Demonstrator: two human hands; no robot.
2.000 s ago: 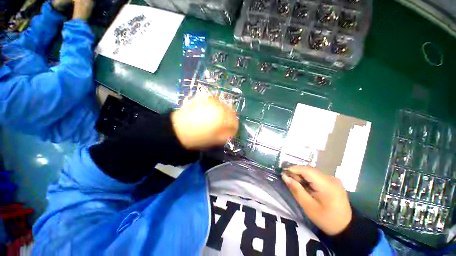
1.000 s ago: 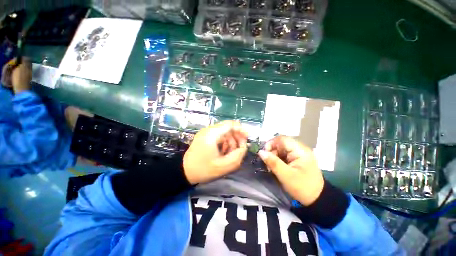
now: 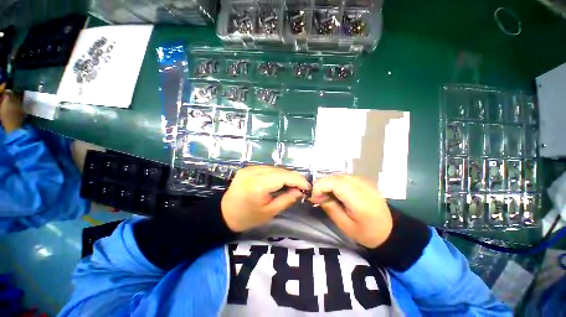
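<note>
My left hand point(image 3: 262, 197) and my right hand point(image 3: 354, 207) meet in front of my chest. My fingertips close on a small dark electronic module point(image 3: 307, 195), pinched between both hands and mostly hidden by the fingers. A white card with a tan band point(image 3: 371, 145) lies just beyond my right hand. A clear blister tray point(image 3: 264, 127) lies beyond my left hand, with modules in several pockets and blue film on its left edge. Another clear tray point(image 3: 489, 148) with narrower pockets, several of them filled, lies at the right.
A cloudy component tray point(image 3: 298, 40) stands at the far side. A white sheet with small dark parts point(image 3: 127, 71) and black trays point(image 3: 124, 179) are at the left, near another person's blue sleeve point(image 3: 37, 179). A white box point(image 3: 553, 111) and blue cable point(image 3: 515, 249) are at the right.
My left hand has come from over the blister tray to meet my right hand at the module. Both hands are now closer together. The view has shifted, and the neighbour's hand shows farther left.
</note>
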